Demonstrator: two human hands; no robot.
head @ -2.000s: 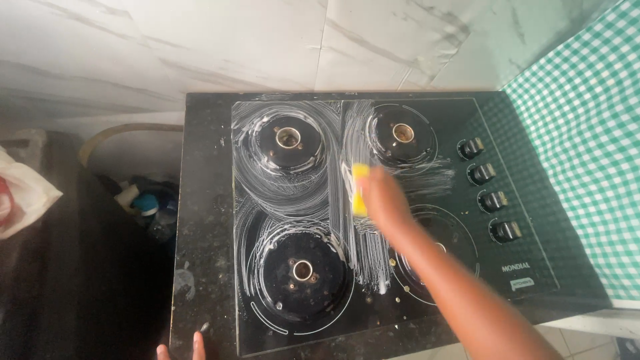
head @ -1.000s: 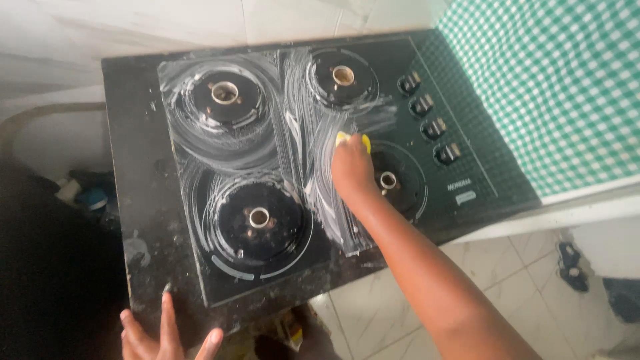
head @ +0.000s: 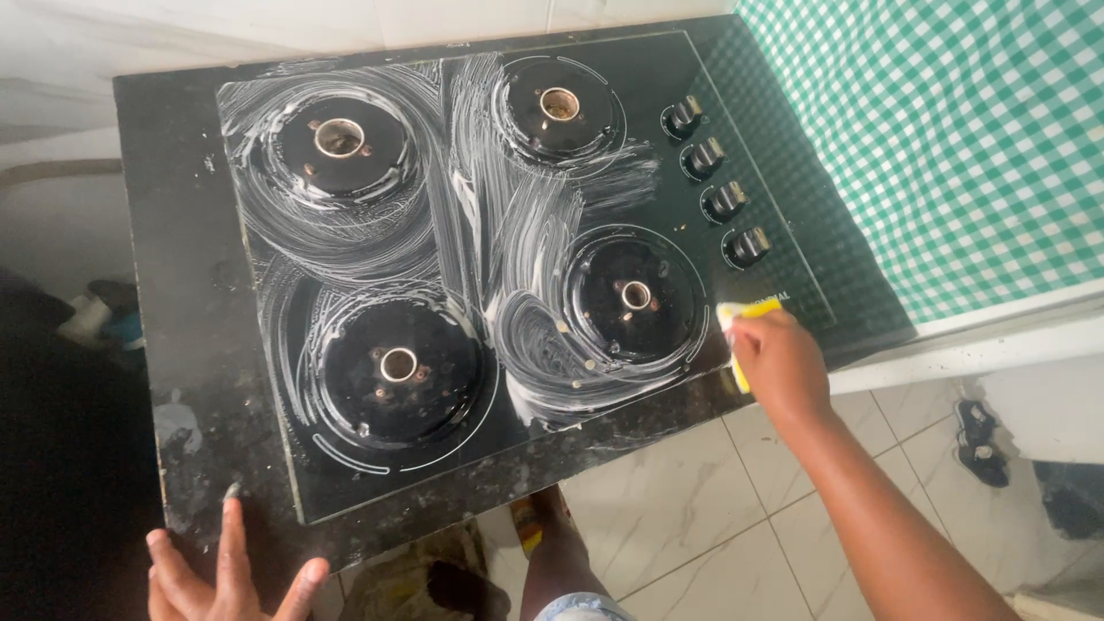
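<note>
A black glass gas cooktop (head: 535, 198) bears streaks of white foam around its four burner bases, which have no grates or caps on them. My right hand (head: 780, 362) grips a yellow sponge (head: 743, 371) with foam on its edge, at the cooktop's front right, beside the front right burner base (head: 636, 296). At the lower left my left hand (head: 228, 569) is spread with fingers apart near the front left corner of the black stone countertop (head: 203, 362), holding nothing.
Several control knobs (head: 726, 200) line the cooktop's right side. A green and white checkered cloth (head: 957, 147) lies beyond them. Behind stands a pale marbled wall (head: 466, 19). Below are a tiled floor (head: 681, 509), dark sandals (head: 981, 442) and my leg (head: 561, 552).
My right hand has moved with the sponge from the middle of the cooktop to its front right. Foam now curls around the front right burner base. The view has shifted.
</note>
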